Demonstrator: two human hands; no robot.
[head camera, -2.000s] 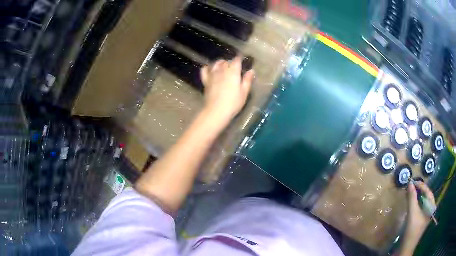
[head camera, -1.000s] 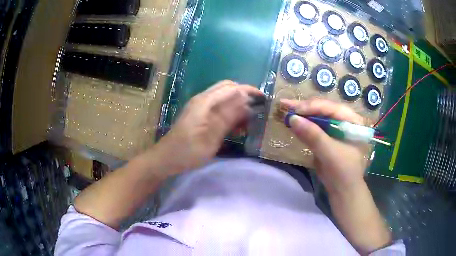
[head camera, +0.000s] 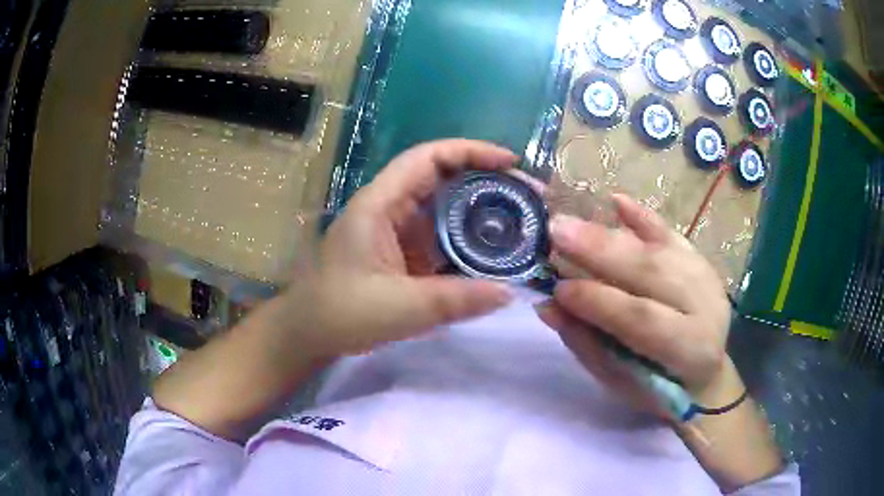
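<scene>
A small loudspeaker (head camera: 492, 225) is held close in front of my body, its ribbed cone and centre dome facing me. My left hand (head camera: 388, 252) is closed around its left side, thumb below and fingers above. My right hand (head camera: 640, 291) is at its right edge and holds the test probe (head camera: 647, 376) under the fingers. The probe's pale rear end shows near the wrist. Its front end is by the speaker's lower right rim; whether it touches the terminals cannot be told.
The left blister tray (head camera: 223, 194) holds black rows of speakers at its back. The right blister tray (head camera: 669, 184) holds several speakers, pale magnets up. A green mat (head camera: 465, 87) shows between them. A red lead (head camera: 710, 199) crosses the right tray. Dark stacked trays (head camera: 58, 339) stand at lower left.
My left hand has come from the left tray to my front with a speaker. My right hand has come from the right tray's edge, turned the probe and met the speaker.
</scene>
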